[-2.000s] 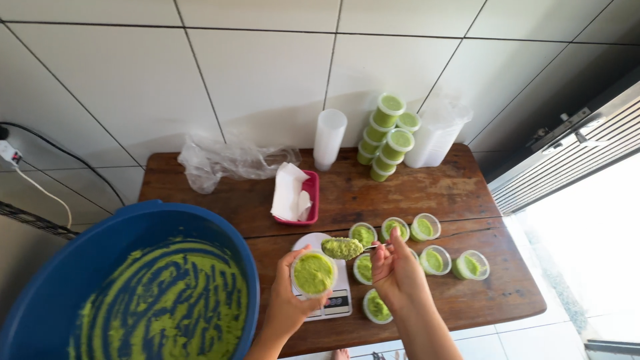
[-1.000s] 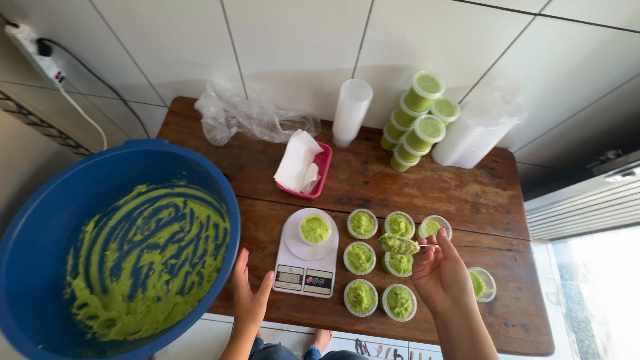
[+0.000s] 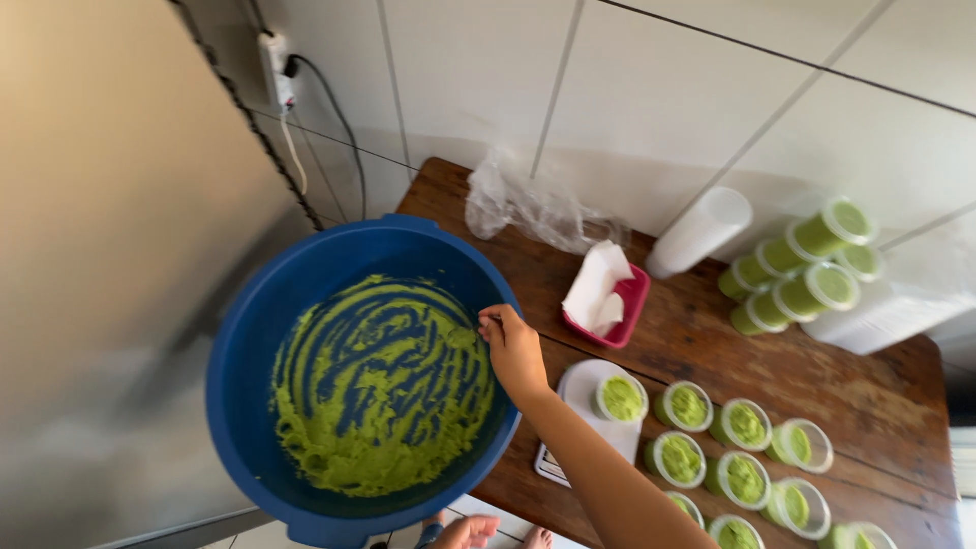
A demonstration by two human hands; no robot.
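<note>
My right hand (image 3: 515, 354) is closed on a spoon (image 3: 461, 335) over the right side of a big blue plastic tub (image 3: 229, 404). The spoon's bowl is hard to make out against the green paste (image 3: 381, 457) smeared over the tub's bottom. Near the tub's lower rim is my left hand (image 3: 469, 531), partly cut off by the frame edge, fingers apart and holding nothing visible. A clear cup of green paste (image 3: 621, 398) stands on the white kitchen scale (image 3: 583, 374), left of several filled, lidless cups (image 3: 743, 423).
On the wooden table (image 3: 877, 381) stand a pink basket (image 3: 637, 305) with white paper, a crumpled clear plastic bag (image 3: 526, 206), a stack of empty cups (image 3: 701, 232), stacked green-filled containers (image 3: 797, 267) and white plastic-wrapped items (image 3: 892, 309). A power strip (image 3: 276, 69) hangs by the tiled wall.
My right hand has moved left with the spoon, from above the cups to inside the tub. My left hand let go of the cup, which now stands on the scale. The view has swung left.
</note>
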